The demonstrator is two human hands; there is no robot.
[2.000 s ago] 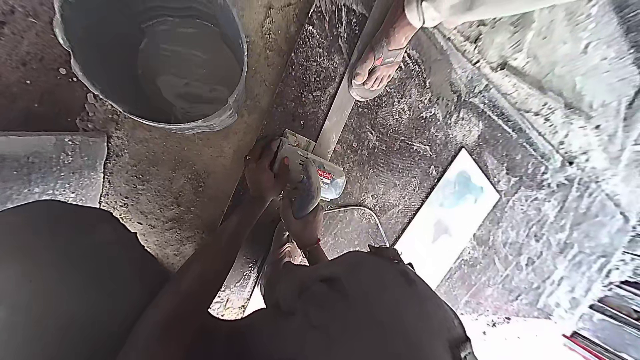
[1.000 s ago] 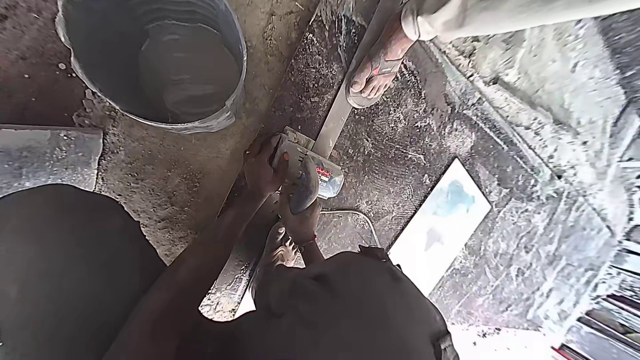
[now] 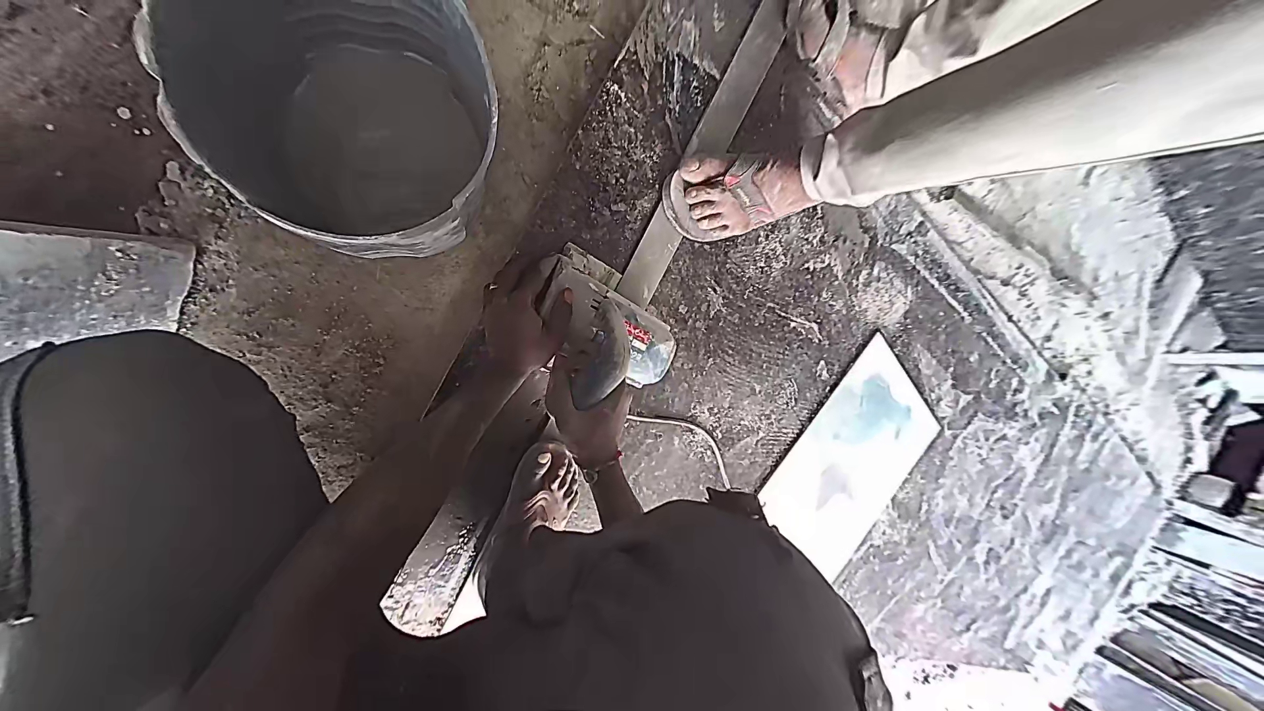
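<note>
A corded handheld power cutter (image 3: 592, 326) with a flat base plate rests on a long flat strip (image 3: 731, 109) on a dark, dusty board. My left hand (image 3: 523, 321) grips its front end on the left side. Around its rear handle is my right hand (image 3: 591, 415), with a red thread and a bracelet at the wrist. The blade is hidden under the tool. A pale cable (image 3: 691, 425) curves away on the right. Another person's sandalled foot (image 3: 726, 197) stands on the strip beyond the cutter.
A large bucket (image 3: 476, 188) of grey liquid stands at upper left. A pale tile with bluish patches (image 3: 859, 434) lies at right. My bare foot (image 3: 548, 484) is just below the cutter. A grey slab (image 3: 94, 286) lies at far left, with stacked pieces (image 3: 1185, 632) at lower right.
The other person's trouser leg has swung lower in view, and part of a second foot now shows at the top. Both my hands stay on the cutter, with no plain movement along the strip.
</note>
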